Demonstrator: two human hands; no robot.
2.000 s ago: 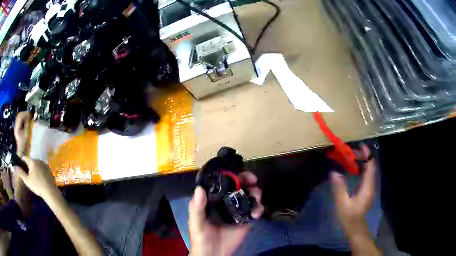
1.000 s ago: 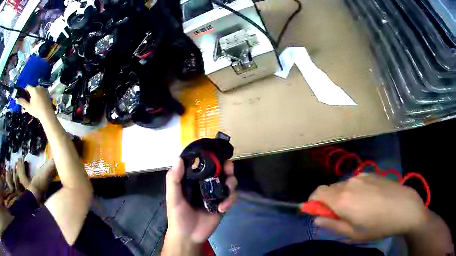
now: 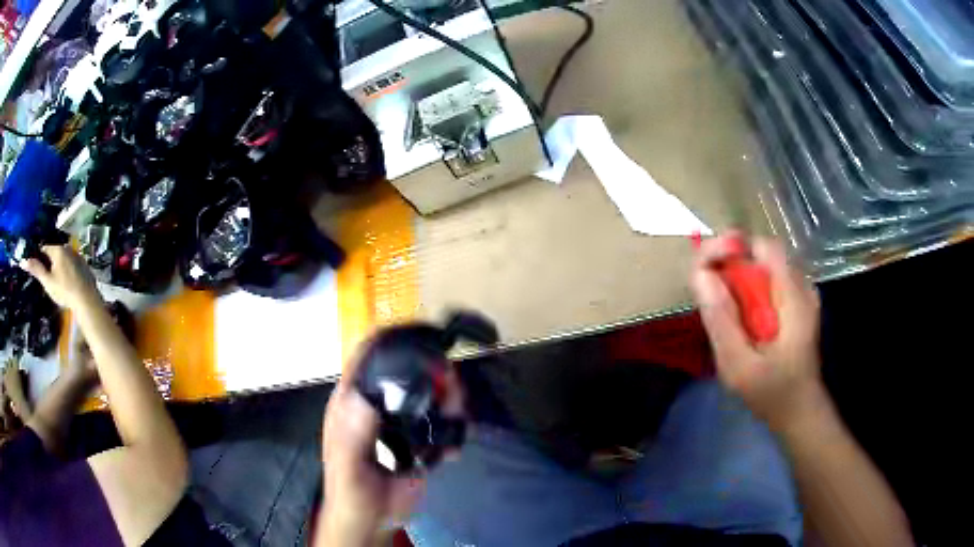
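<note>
A black camera housing (image 3: 411, 390) is blurred above my lap, just in front of the bench edge. My left hand (image 3: 358, 454) holds it from below and the left side, with a small black tab sticking out at its upper right. A red air blow gun (image 3: 751, 297) is at the bench edge on the right. My right hand (image 3: 760, 331) is around its red body. The gun's nozzle cannot be made out.
A white-grey screw feeder (image 3: 454, 134) stands at the back centre, with a bent white paper strip (image 3: 641, 190) beside it. Black subassemblies (image 3: 230, 230) are piled at the left. Clear plastic trays (image 3: 854, 139) are stacked at the right. Another person's arm (image 3: 128, 374) reaches over the left side.
My right hand has moved up and right with the blow gun, away from the housing to the bench edge. The housing in my left hand has moved slightly and turned.
</note>
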